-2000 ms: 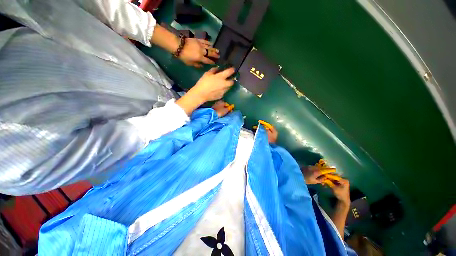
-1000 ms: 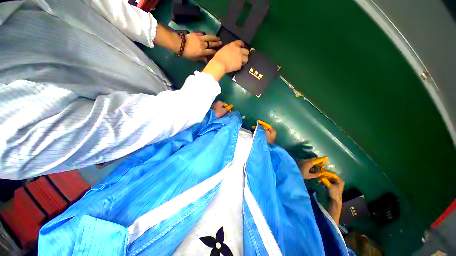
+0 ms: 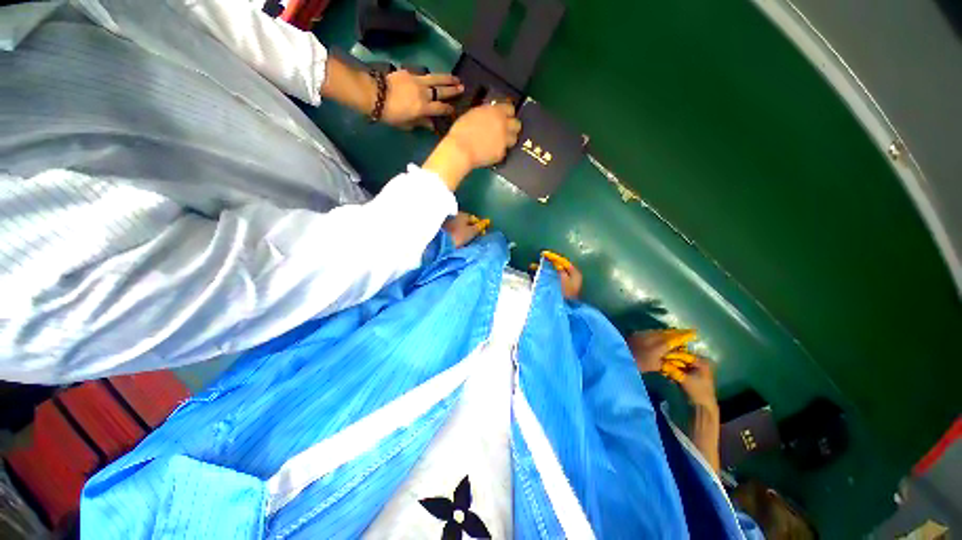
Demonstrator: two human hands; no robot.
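My left hand [image 3: 462, 228] shows small above the edge of my blue smock, with yellow finger cots. My right hand [image 3: 564, 274] shows to its right, also with yellow cots. Both hands are partly hidden by the smock, and I cannot tell whether they hold anything. A flat black gift box [image 3: 540, 151] with gold print and gold corners lies on the green bench just beyond them. A black card with a rectangular cut-out [image 3: 514, 40] stands or lies beyond an open black box [image 3: 477, 88], touching the gift box's side.
At left, a person in white sleeves has both hands [image 3: 480, 135] at the open box. A black block [image 3: 387, 23] lies behind. At right, another person's yellow-cotted hands [image 3: 675, 353] are near a black box [image 3: 749, 432] and a dark object [image 3: 814, 432]. Red trays [image 3: 90, 427] are lower left.
The neighbour's nearer hand has moved up and right onto the open box, and the other hand has shifted slightly. The right-hand person's hands have shifted a little. My hands have hardly moved.
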